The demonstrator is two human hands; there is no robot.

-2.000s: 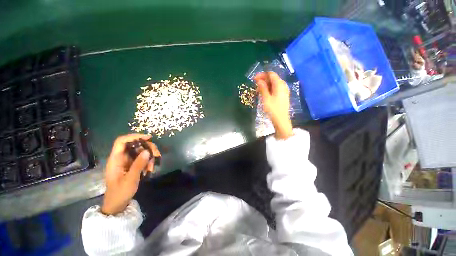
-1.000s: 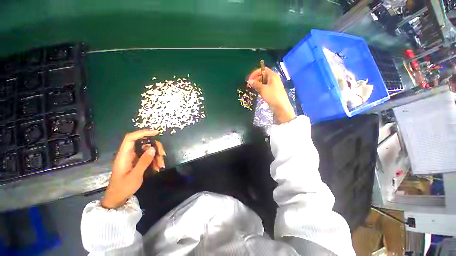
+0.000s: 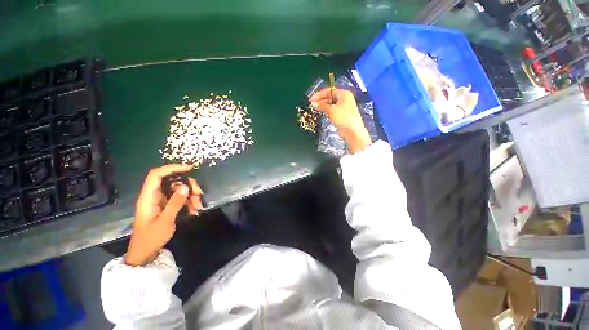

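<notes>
My left hand (image 3: 156, 209) holds a dark glossy housing (image 3: 176, 186) between thumb and fingers, at the bench edge below the large pale pile. My right hand (image 3: 342, 115) holds brass-coloured tweezers (image 3: 332, 87), whose upper end sticks up above the fingers. Its fingertips are just above and right of the small dark-gold pile (image 3: 307, 119). The tweezers' tips are hidden or too small to make out. The large pile of pale small parts (image 3: 206, 130) lies on the green mat between the hands.
A black blister tray (image 3: 55, 138) lies at left. Crumpled clear bags (image 3: 332, 138) lie under and beside my right hand. A blue bin (image 3: 398, 97) with pale items stands at right. Stacked black trays (image 3: 452, 200) stand below the bench edge at right. Cardboard (image 3: 481, 290) shows at lower right.
The tweezers' upper end now shows above my right hand, which stays by the small pile. My left hand keeps holding the housing. The whole view has shifted slightly.
</notes>
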